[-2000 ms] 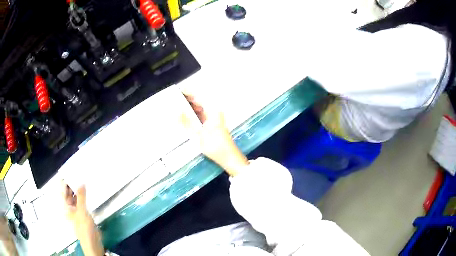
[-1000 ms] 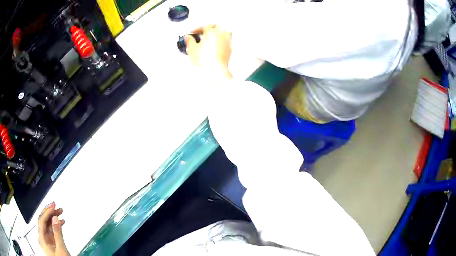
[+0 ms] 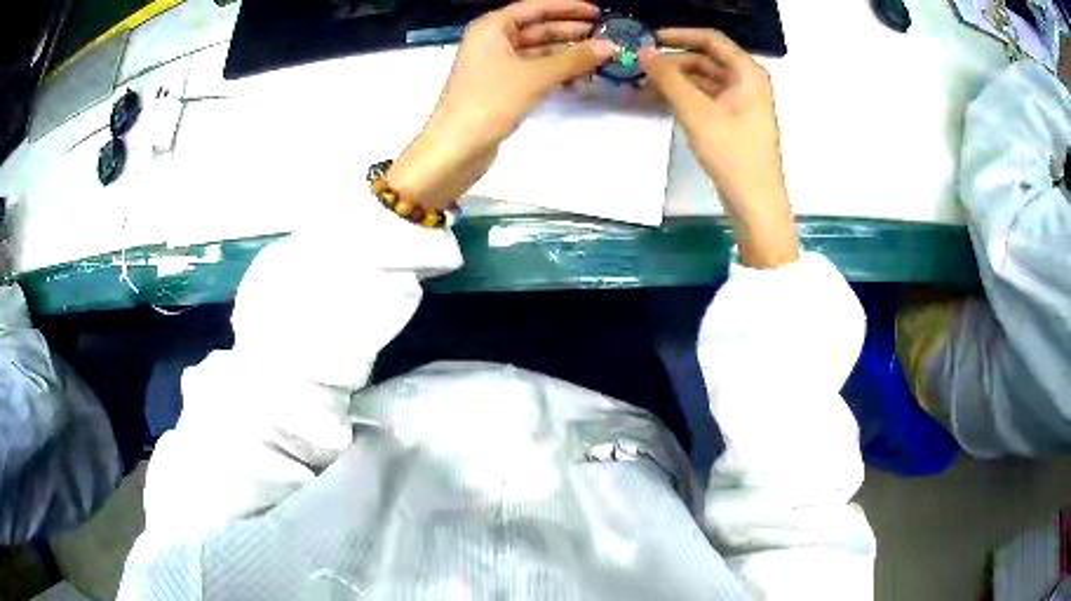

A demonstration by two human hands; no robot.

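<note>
A small round black watch housing (image 3: 625, 38) with a green spot is held up at the top centre, over the front edge of the black base plate. My left hand (image 3: 505, 88) grips it from the left, thumb on its face. A beaded bracelet is on my left wrist. My right hand (image 3: 719, 100) grips it from the right with thumb and fingers. A white paper sheet (image 3: 576, 159) lies on the bench below my hands.
The black fixture base plate (image 3: 317, 38) spans the top. Two black units (image 3: 112, 161) lie at left; another black unit (image 3: 891, 13) lies at upper right. The green bench edge (image 3: 564, 261) crosses in front of me. Neighbouring people's sleeves (image 3: 1024, 176) show at both sides.
My right hand has brought a black unit from the right side of the bench to the middle. My left hand has come up and taken hold of it too. The view has turned left.
</note>
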